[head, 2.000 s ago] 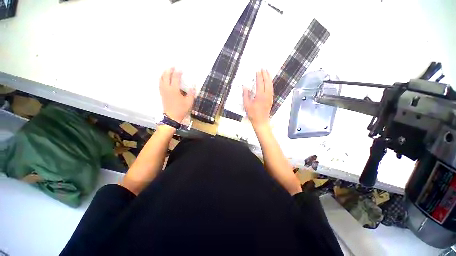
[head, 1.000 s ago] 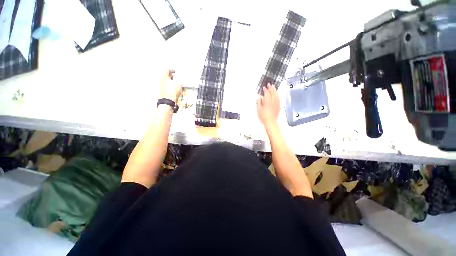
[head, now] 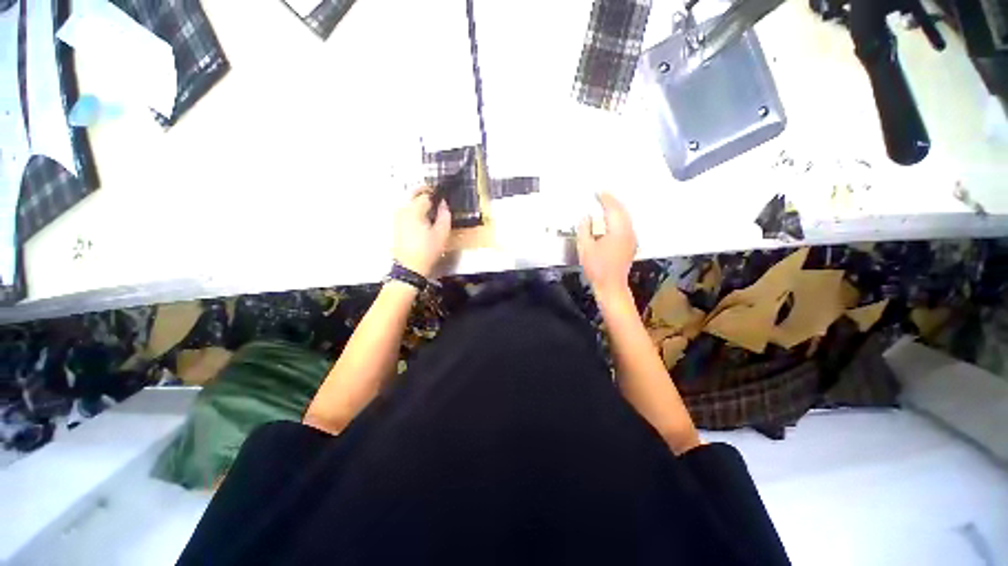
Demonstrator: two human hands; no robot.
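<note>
My left hand (head: 423,234) pinches the near end of a plaid piece (head: 451,175) by the table's front edge. A thin dark strip (head: 476,77) runs from this piece toward the far side. Tan backing (head: 473,236) shows beneath and beside the piece. A small dark plaid scrap (head: 514,186) lies to its right. My right hand (head: 608,241) is over the front edge with its fingers bent; whether it holds anything small is unclear. Another plaid strip (head: 611,53) lies farther back, left of the cutter's base plate (head: 724,105).
The cutter's black handle (head: 893,105) is at the upper right. Plaid pieces (head: 190,50) with white paper (head: 122,55) lie at the upper left, beside a pale blue object (head: 86,111). Dark offcuts (head: 780,218) are near the front edge. Scraps (head: 774,304) and a green sack (head: 249,404) lie below.
My left hand has moved right and taken hold of the plaid piece, whose broad checked face now shows only near the front. My right hand has come off the right strip toward the front edge. The view has shifted.
</note>
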